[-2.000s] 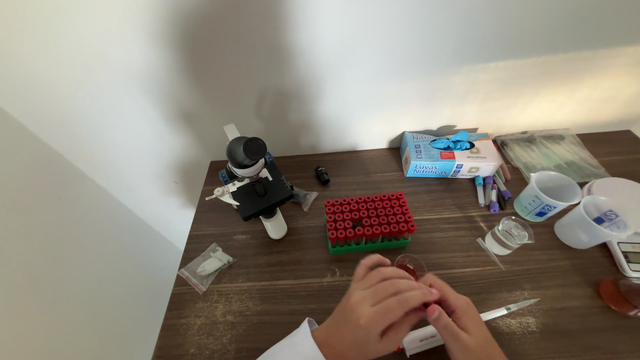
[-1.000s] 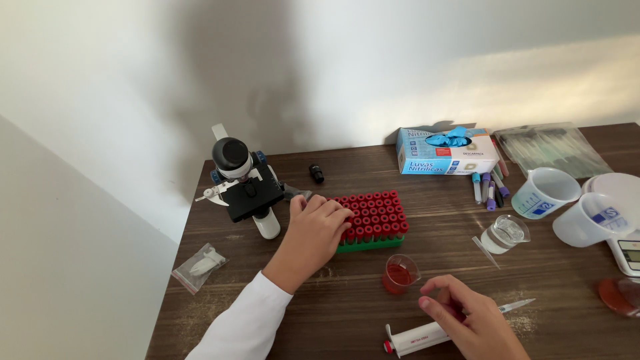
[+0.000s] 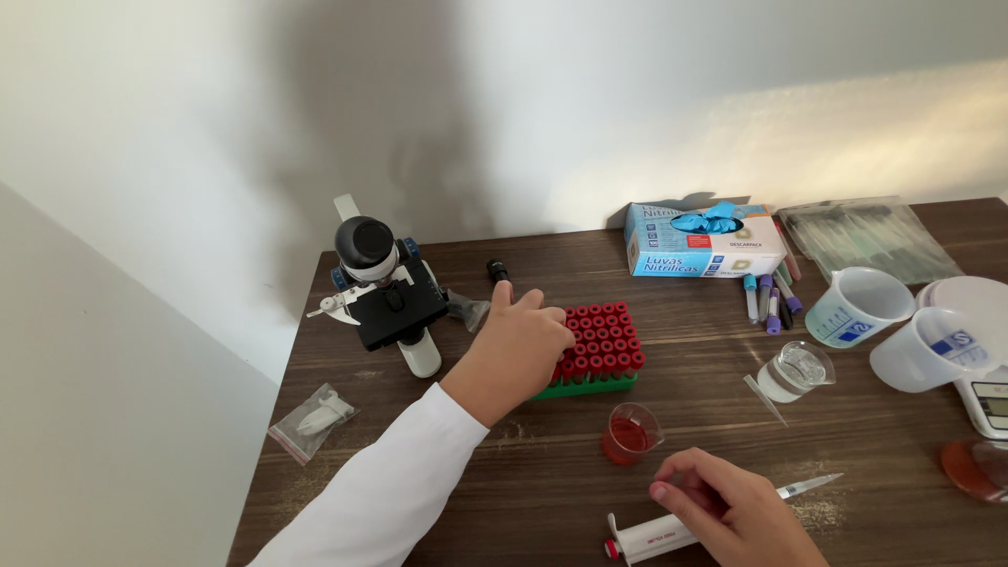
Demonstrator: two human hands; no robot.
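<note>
My left hand [image 3: 512, 350], in a white sleeve, reaches over the left part of a green rack [image 3: 587, 387] of red-capped tubes [image 3: 606, 332]. Its fingertips are at the caps and partly hidden, so a grip on a tube cannot be told. My right hand [image 3: 720, 504] hovers with curled fingers above a white micropipette [image 3: 657, 537], whose tip points right; nothing shows between thumb and fingers. Between the hands stands a small glass beaker [image 3: 628, 438] of red liquid.
A microscope [image 3: 394, 307], a black eyepiece [image 3: 498, 271] and a zip bag [image 3: 315, 421] lie left. A nitrile glove box [image 3: 705, 244], capped tubes [image 3: 768, 303], a beaker of clear liquid [image 3: 794, 372], plastic beakers [image 3: 858, 307], a scale [image 3: 984, 398] and a flask of reddish liquid [image 3: 976, 470] stand right.
Two seconds ago both hands were together in front of the rack. My left hand has since moved left and away to the tubes; my right hand has stayed near the micropipette. The beaker of red liquid is uncovered.
</note>
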